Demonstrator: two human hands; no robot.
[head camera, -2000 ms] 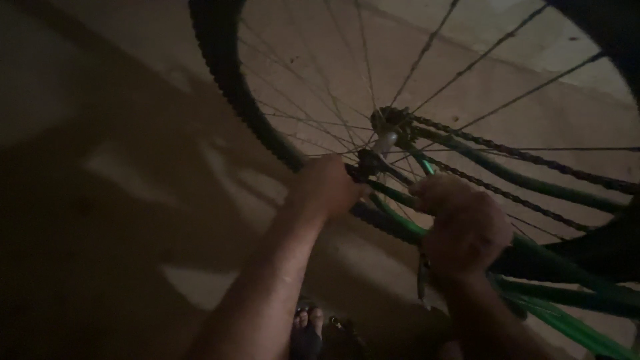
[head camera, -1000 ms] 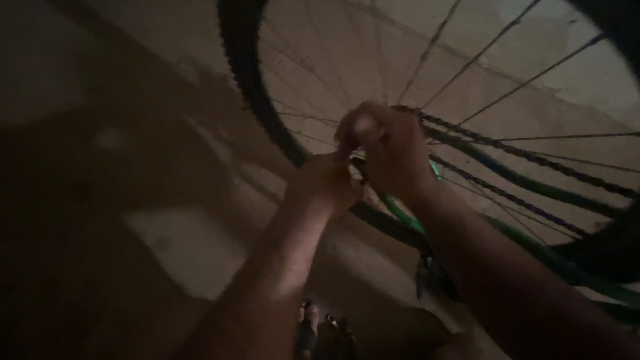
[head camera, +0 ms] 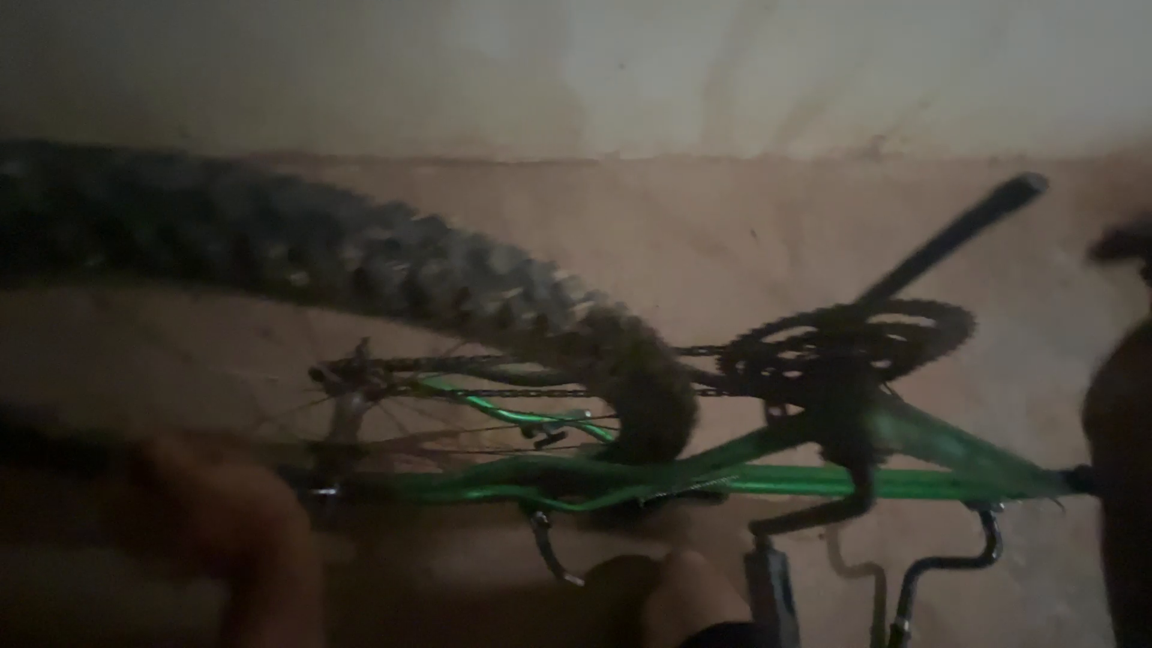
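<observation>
A bicycle with a green frame (head camera: 810, 481) lies across the dim view. Its knobby tyre (head camera: 405, 261) curves over from the left, around the wheel's hub (head camera: 351, 387) and spokes. A chain (head camera: 513, 393) runs from the hub area to the chainring (head camera: 846, 342). At the lower left, what appears to be my left hand (head camera: 216, 513) is beside the near, dark part of the wheel; blur and shadow hide its fingers and whether it grips anything. My right hand cannot be made out.
One crank arm (head camera: 954, 238) points up to the right; a pedal (head camera: 771, 589) hangs low. Bent metal bars (head camera: 945, 564) stand out below the frame. A dark, unclear shape (head camera: 1120, 450) fills the right edge. Behind are the floor and a pale wall (head camera: 360, 72).
Both hands were together at the wheel hub; now only one shows, away from the hub at the lower left. The view has swung strongly toward the cranks.
</observation>
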